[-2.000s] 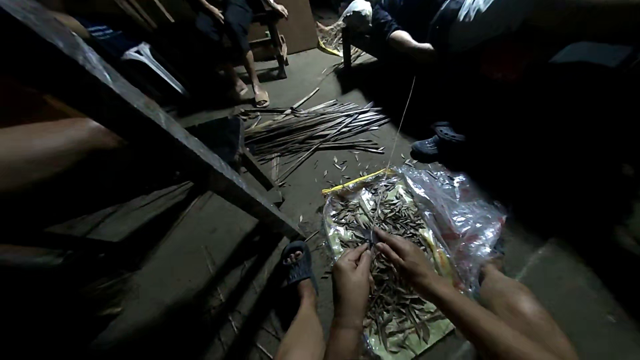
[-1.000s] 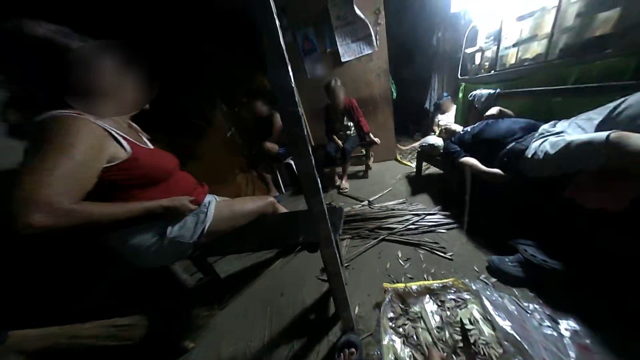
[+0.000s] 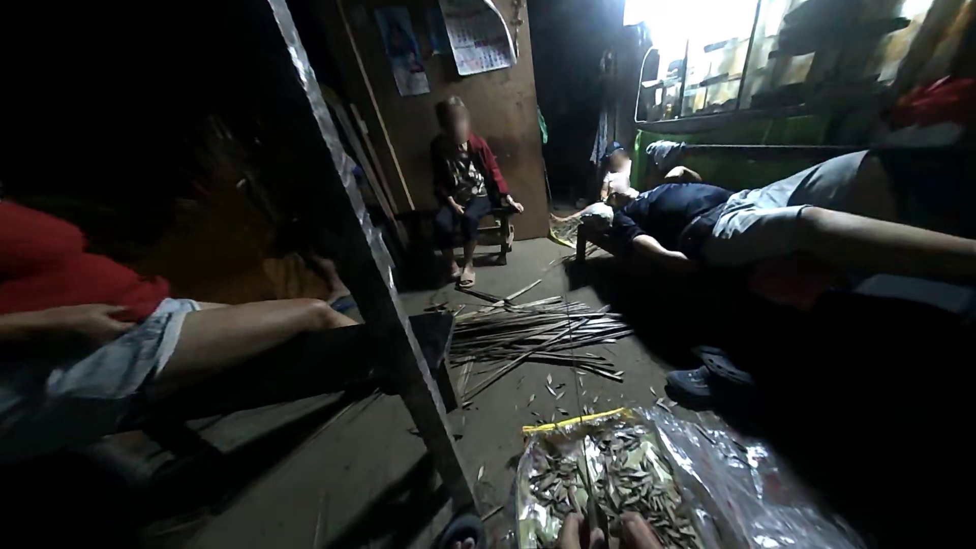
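At the bottom edge of the head view, only the fingertips of my left hand (image 3: 572, 531) and my right hand (image 3: 639, 531) show. Between them a thin dark strip (image 3: 593, 499) stands, its kind unclear, and the fingers of my left hand seem closed on it. Whether my right hand grips it too cannot be seen. Beneath both hands lies a clear plastic sheet or bag (image 3: 751, 488) with a yellow edge, covered with many small slivers (image 3: 644, 488). A loose pile of long thin sticks (image 3: 534, 332) lies on the floor beyond it.
A slanting post (image 3: 374, 267) rises left of the sheet. A person in red (image 3: 76, 267) rests their legs on a dark bench (image 3: 305, 358). Another person (image 3: 465, 175) sits by the wall; one lies on the right (image 3: 686, 213). Dark clogs (image 3: 709, 377) stand near the sheet.
The view has swung up, so my hands, fully seen over the sheet two seconds ago, now show only as fingertips at the bottom edge.
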